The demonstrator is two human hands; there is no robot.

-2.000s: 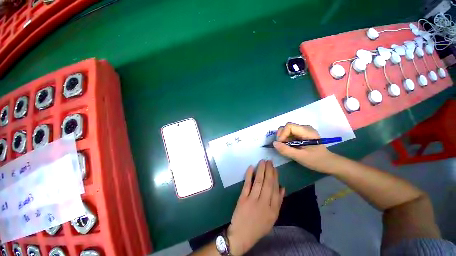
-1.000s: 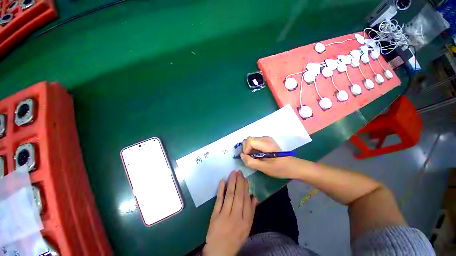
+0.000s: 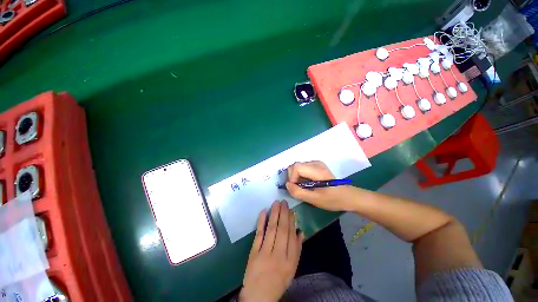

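A long white paper label sheet [image 3: 251, 211] lies slanted on the green bench, with dark handwriting along its upper part. My right hand [image 3: 315, 186] holds a dark marker pen [image 3: 330, 183] with a blue end, its tip side at the paper near the sheet's middle; the tip itself is hidden by my fingers. My left hand [image 3: 274, 248] lies flat, fingers together, on the sheet's lower edge and holds nothing. A smartphone [image 3: 180, 212] with a pale pink rim and a white screen lies just left of the sheet.
A red-orange foam tray [image 3: 74, 177] of silver modules stands at left with handwritten slips [image 3: 20, 242] on it. A foam board [image 3: 339, 115] with white wired discs lies at right, a loose black module [image 3: 304, 93] beside it. A red plastic stool [image 3: 475, 147] stands beyond the bench edge.
The view has shifted, so the bench items appear further left than two seconds ago. My right hand stays on the pen, with more dark marks on the sheet; my left hand remains flat.
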